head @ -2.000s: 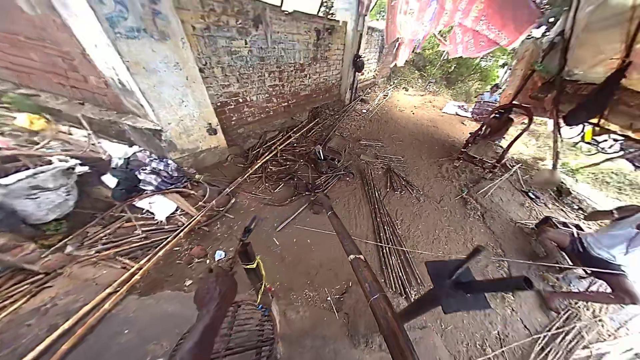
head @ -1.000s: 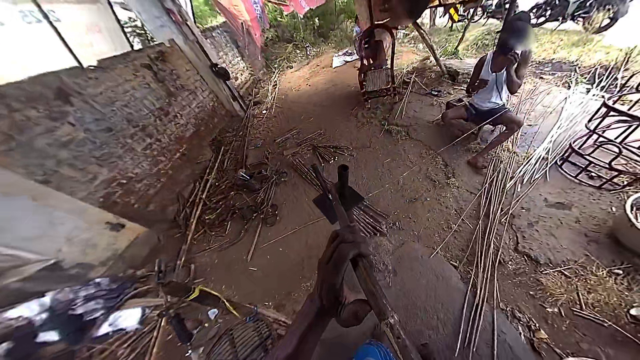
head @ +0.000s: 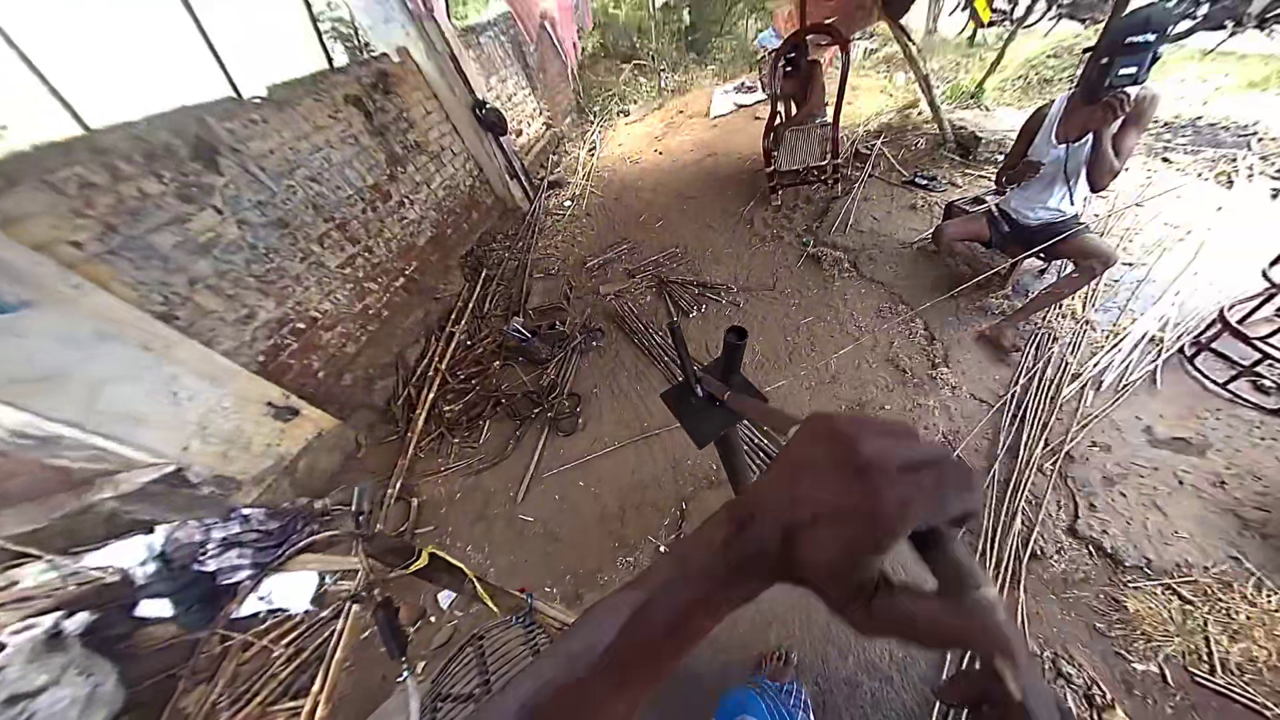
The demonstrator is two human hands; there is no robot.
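Observation:
My left hand [head: 860, 510] reaches across from the lower left and is closed around a thick cane pole [head: 750, 405]. The pole slants from a metal bending stand down to the lower right. Its far end lies between two uprights on the square plate [head: 705, 415] of the stand, which has a short open pipe [head: 734, 345] and a thinner rod [head: 683, 350]. Lower right, partly cut off and blurred, my right hand [head: 970, 690] grips the near part of the pole. Cane sticks [head: 650, 340] lie on the ground behind the stand.
A tangled cane pile [head: 490, 370] lies by the brick wall [head: 300, 210]. Long thin canes [head: 1040, 430] spread at right, near a seated person [head: 1050, 190]. A cane chair [head: 805, 150] stands further back, with another person behind it. Cloths [head: 220, 550] and a woven cane piece [head: 490, 660] are lower left.
My left hand, off the pole and low at the left two seconds ago, came onto the pole and is now further toward the right. The view has swung right.

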